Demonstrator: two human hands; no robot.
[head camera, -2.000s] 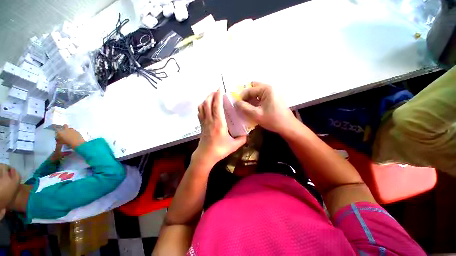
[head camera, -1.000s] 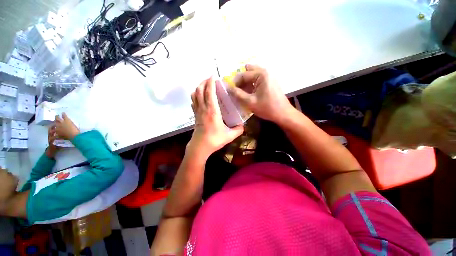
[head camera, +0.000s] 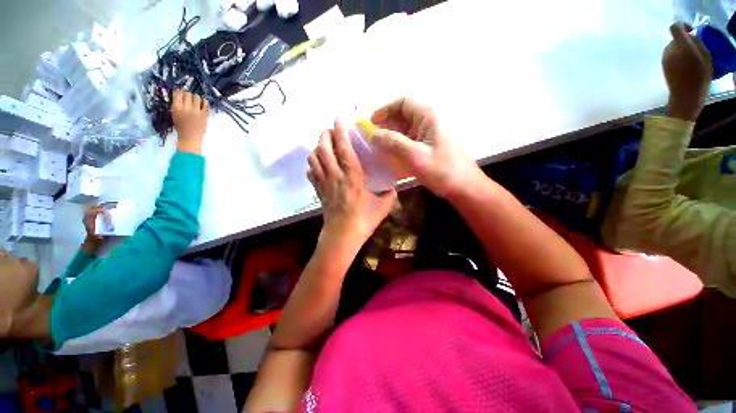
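A small white carton (head camera: 378, 168), shaded pinkish and washed out, is between my hands at the table's front edge. My left hand (head camera: 345, 179) holds it from the left, with the fingers along its far side and the thumb at its near end. My right hand (head camera: 420, 145) is at its right side, with thumb and forefinger pinched on a small yellow piece (head camera: 365, 127) at the carton's upper end. Whether the yellow piece is a sticker or its backing cannot be told. My right fingers hide part of the carton.
Black cables (head camera: 190, 68) lie at the back left beside crumpled clear bags (head camera: 109, 113) and stacked white cartons (head camera: 40, 169). A person in a teal sleeve (head camera: 173, 214) reaches into the cables. At right, another person's hand (head camera: 687, 68) is by a blue cup (head camera: 717, 52).
The teal-sleeved arm has reached out to the cables. A person's hand and a blue cup have appeared at right. My hands stay at the carton, which now shows less of its pinkish face.
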